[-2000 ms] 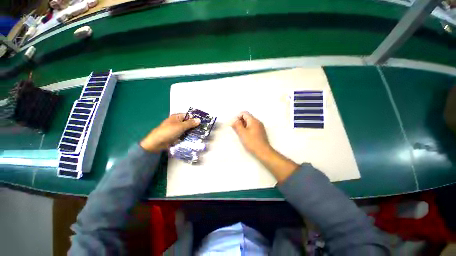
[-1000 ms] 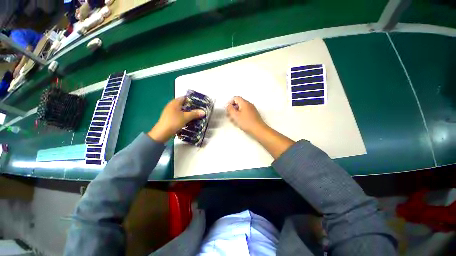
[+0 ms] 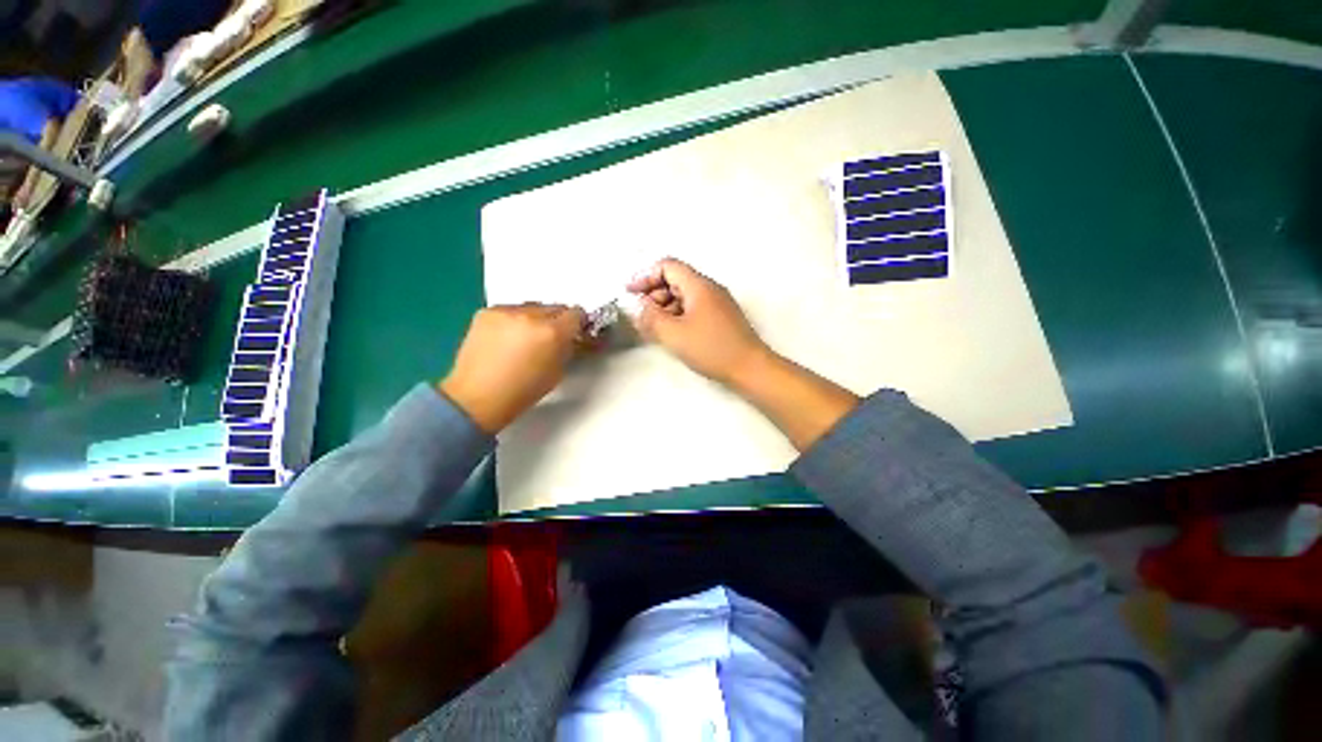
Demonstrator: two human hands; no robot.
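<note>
My left hand (image 3: 515,360) is closed on a speckled circuit board panel (image 3: 603,318). Only a small silver and dark part of it shows past my fingertips; my hand hides the rest. My right hand (image 3: 699,322) is just right of it with curled fingers. A small pale spot shows at its fingertips beside the panel, too small to identify. Both hands are over the left half of the cream mat (image 3: 754,435). A black striped sheet (image 3: 896,218) lies flat on the mat at the upper right.
A long white tray (image 3: 309,348) with overlapping striped sheets stands left of the mat. A dark speckled stack of board panels (image 3: 142,319) is farther left. A pale green strip (image 3: 152,452) lies near the front edge. A metal rail (image 3: 667,128) runs behind the mat.
The panel was seen broadly in my left hand; now only a small part of it shows. My right hand has come closer to it. The whole view has shifted as well.
</note>
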